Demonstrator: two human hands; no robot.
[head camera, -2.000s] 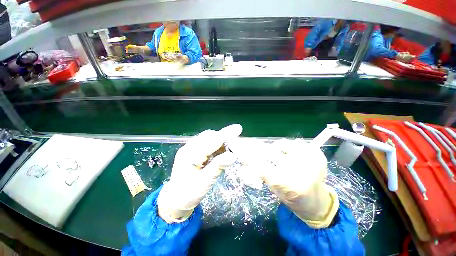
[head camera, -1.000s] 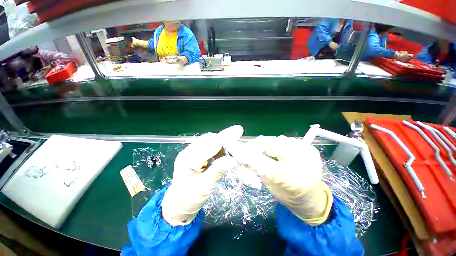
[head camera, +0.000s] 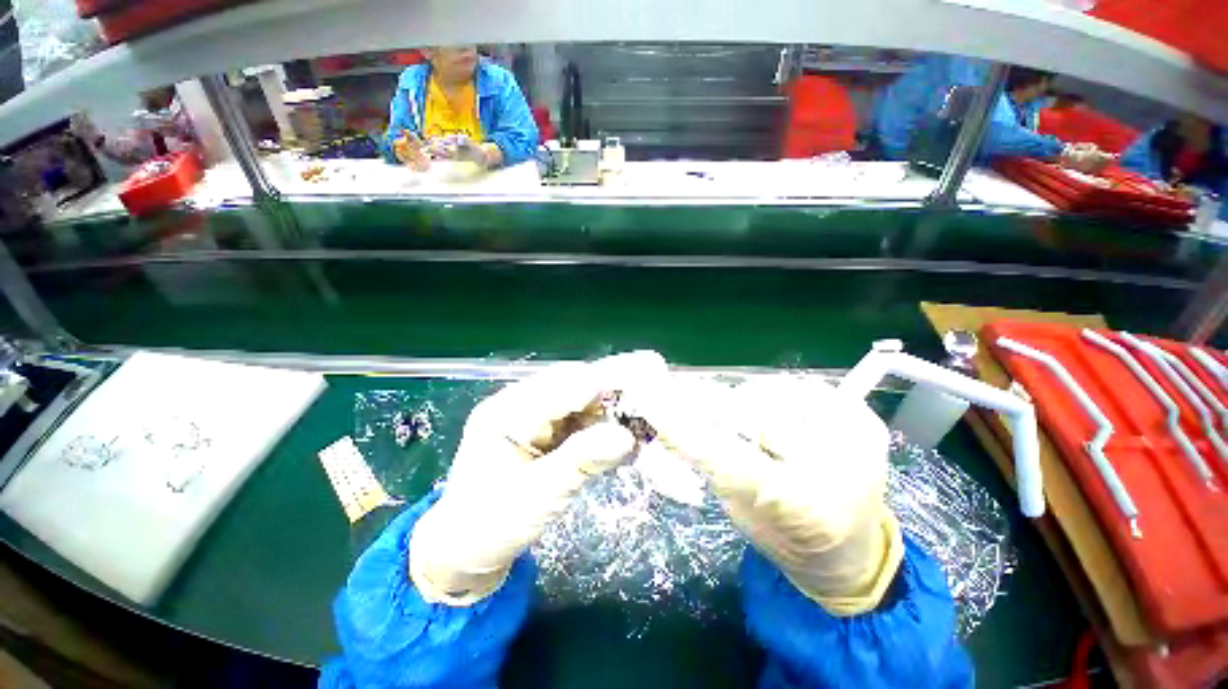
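My left hand (head camera: 539, 464), in a cream glove, pinches a small dark metal fitting (head camera: 636, 427) between thumb and fingers. My right hand (head camera: 795, 471), also gloved, is closed around a white bent arm (head camera: 956, 386); the arm's bent part sticks out to the right of the hand. The fingertips of both hands meet at the fitting, over a heap of clear plastic film (head camera: 633, 538). The arm's other end is hidden by my right hand, so I cannot tell whether it touches the fitting.
White foam pad (head camera: 155, 471) with small wire-like parts at left. Perforated pale card (head camera: 352, 478) and dark metal parts (head camera: 412, 427) left of the film. Red tray (head camera: 1158, 538) with white bent arms on cardboard (head camera: 1064, 518) at right. Green conveyor (head camera: 539, 303) ahead; a person (head camera: 465, 115) beyond it.
The dark fitting now shows between my fingertips. The white arm has swung left, then back right and slightly down. My hands stay close together. The person opposite has drawn their hands together.
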